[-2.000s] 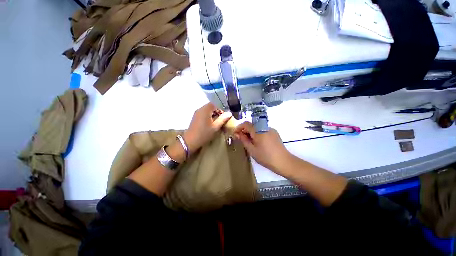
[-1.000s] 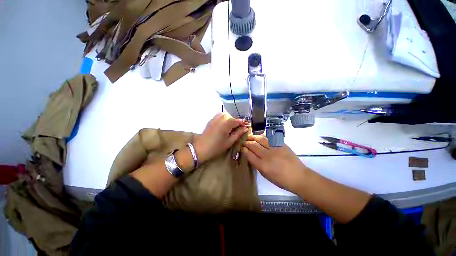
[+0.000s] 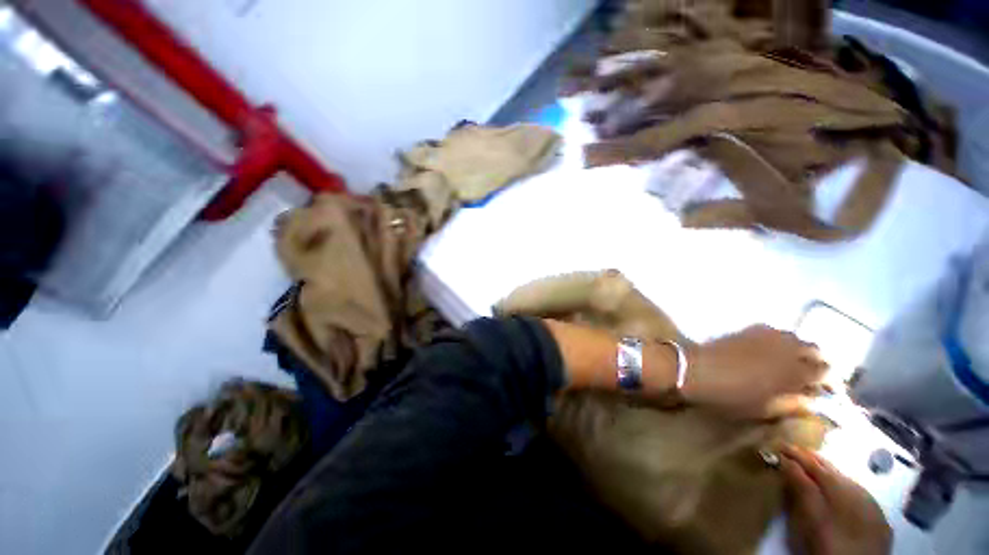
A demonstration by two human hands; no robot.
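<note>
The khaki-brown garment panel (image 3: 651, 466) lies bunched on the white table under and in front of my hands. My left hand (image 3: 754, 371), with two silver bracelets on its wrist, is on the panel's upper end beside the lit sewing spot and grips the cloth. My right hand (image 3: 833, 510) is lower right, its fingers on the same cloth edge. The sewing machine head (image 3: 933, 347) is blurred at the right edge. The needle cannot be made out.
Tangled brown strips (image 3: 748, 98) lie at the back of the table (image 3: 607, 233). Khaki pieces (image 3: 342, 282) hang off its left edge. A crumpled brown bundle (image 3: 239, 450) sits lower left. A red pipe (image 3: 255, 152) runs along the wall.
The view has swung left, so hands and machine now appear farther right and the red pipe and wall show. Both hands remain on the cloth.
</note>
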